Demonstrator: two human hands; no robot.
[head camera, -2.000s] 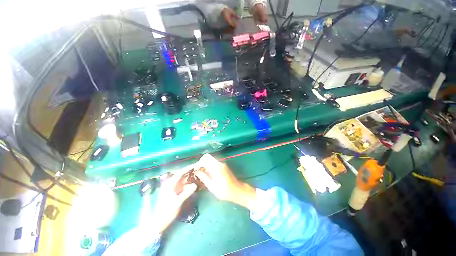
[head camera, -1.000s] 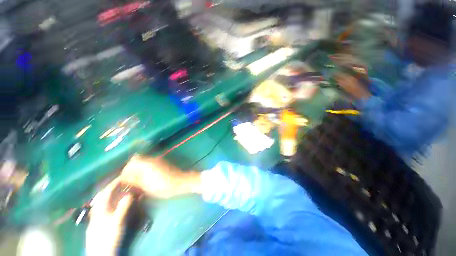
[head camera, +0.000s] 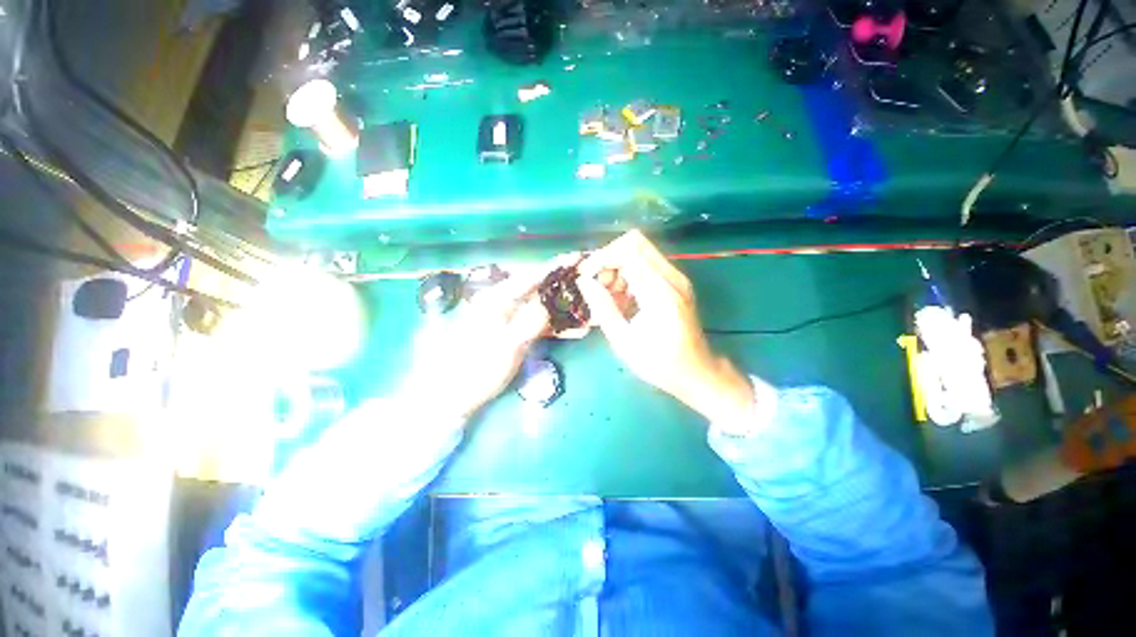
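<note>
A small dark watch unit (head camera: 564, 299) is held between both hands above the green mat, partly hidden by the fingers. My left hand (head camera: 492, 336) holds it from the left, washed out by glare. My right hand (head camera: 650, 311) has its thumb and fingertips at its right side; whether they hold a fine tool cannot be told. A black rounded case part (head camera: 541, 382) lies on the mat just below the hands. Another dark round part (head camera: 439, 292) lies left of the hands.
A crumpled white cloth (head camera: 953, 373), yellow-handled tool (head camera: 913, 377), brown block (head camera: 1010, 355) and orange tool (head camera: 1102, 438) lie right. Small batteries or boards (head camera: 629, 128) and a black unit (head camera: 501, 138) lie on the raised green surface behind. A bright lamp (head camera: 299, 317) glares left.
The view has swung back left and down after turning right, and is sharp again. The black tray and the other worker have left the picture. Both hands still hold the unit together.
</note>
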